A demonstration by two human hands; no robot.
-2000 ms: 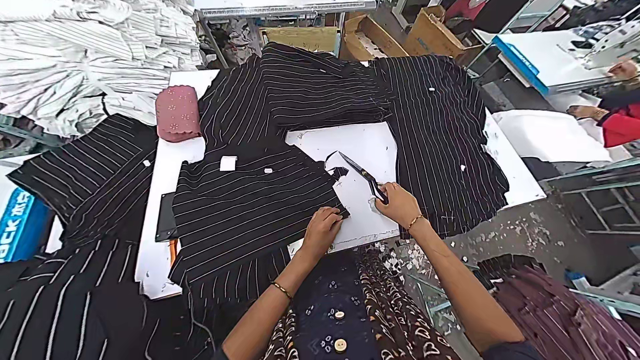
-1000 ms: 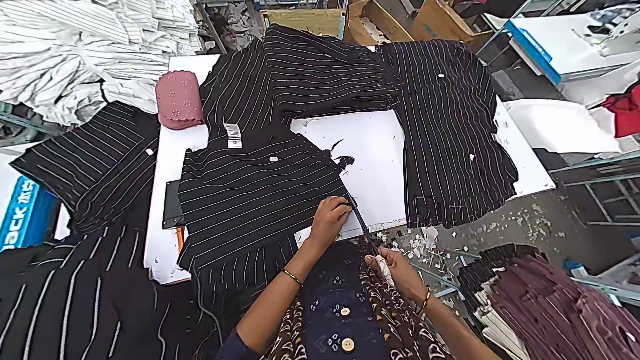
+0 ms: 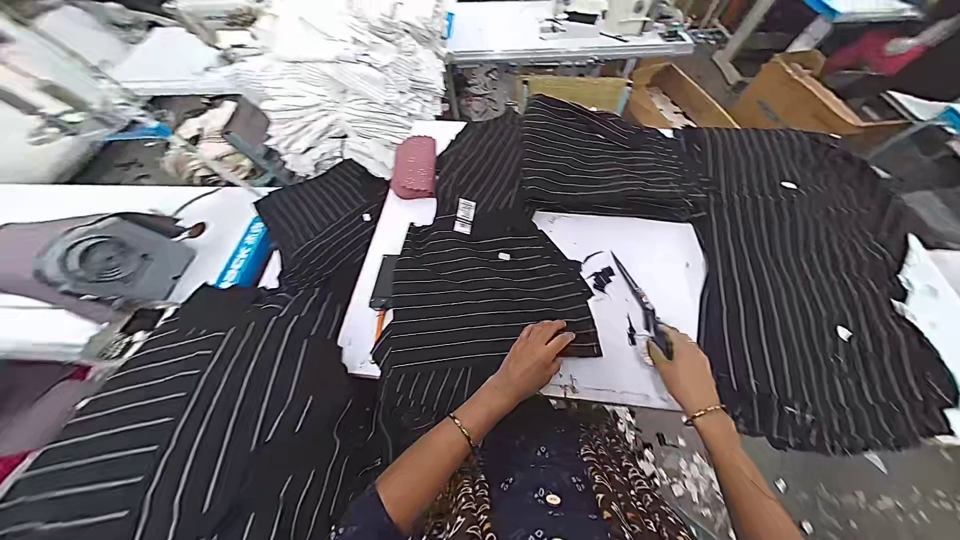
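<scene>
My left hand [image 3: 534, 358] rests on the right lower corner of a black striped fabric piece [image 3: 480, 292], its fingertips at the edge. In my right hand [image 3: 684, 367] is a pair of scissors [image 3: 641, 304], blades pointing up and left over the white tabletop [image 3: 660, 247]. Small black fabric scraps [image 3: 602, 280] lie between the scissors and the fabric piece. A white tag with printing [image 3: 464, 216] lies at the piece's upper edge. More black striped cloth [image 3: 802, 285] is spread at the right, and a folded striped stack [image 3: 607, 165] lies behind.
A pink case [image 3: 414, 167] stands at the table's back left. Black striped garments [image 3: 150, 420] are heaped at the left, and white striped cloth [image 3: 337, 82] is piled behind. Cardboard boxes [image 3: 795, 94] stand beyond the table. Cloth scraps litter the floor [image 3: 847, 480] at the lower right.
The scissors, at the fabric's lower right corner a second ago, are now apart from it, over the white tabletop to the right. The view has swung left.
</scene>
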